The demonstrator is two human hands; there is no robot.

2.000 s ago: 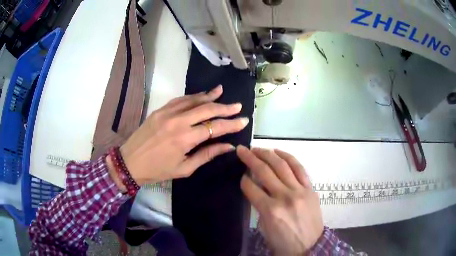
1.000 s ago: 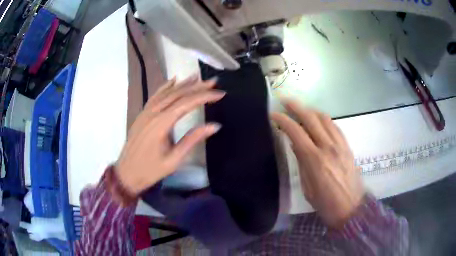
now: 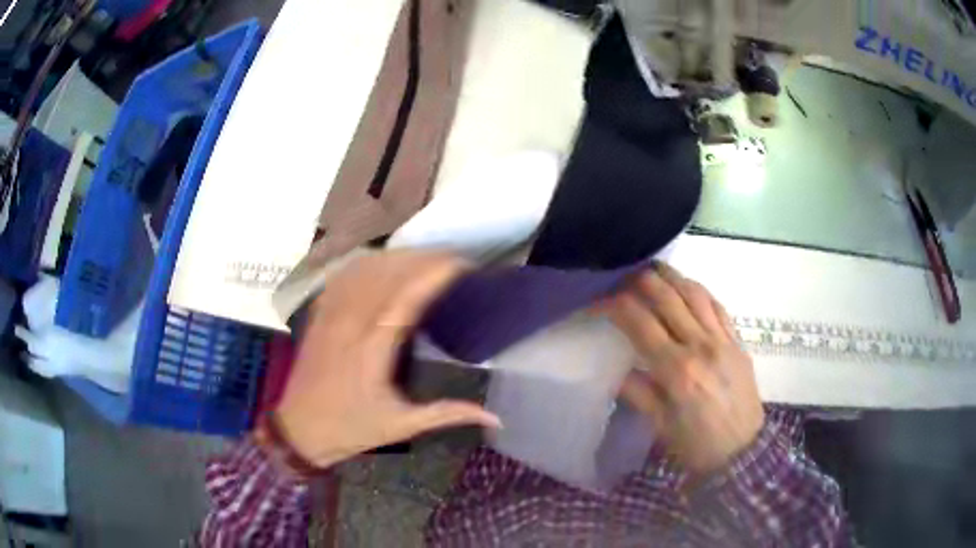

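The dark fabric strip (image 3: 631, 177) runs from beside the sewing machine head toward me and folds over near the table's front edge, showing its purple face (image 3: 535, 305). Translucent white interlining (image 3: 557, 412) hangs below it over my lap. My right hand (image 3: 685, 369) grips the fabric at the fold's right side. My left hand (image 3: 369, 359) is blurred, at the left end of the purple part, thumb apart from the fingers; whether it holds the fabric is unclear. The striped band (image 3: 401, 118) with a black line lies on the table to the left.
The sewing machine (image 3: 824, 37) stands at the top right. Red-handled snips (image 3: 936, 257) lie on the right of its bed. A measuring tape (image 3: 824, 339) runs along the front edge. A blue crate (image 3: 203, 182) stands at left, with white cloth (image 3: 86, 348) hanging at its side.
The dark strip, flat under both hands before, is now bent and folded over, with purple and white layers showing. Both hands have moved toward the table's front edge. The camera view has shifted.
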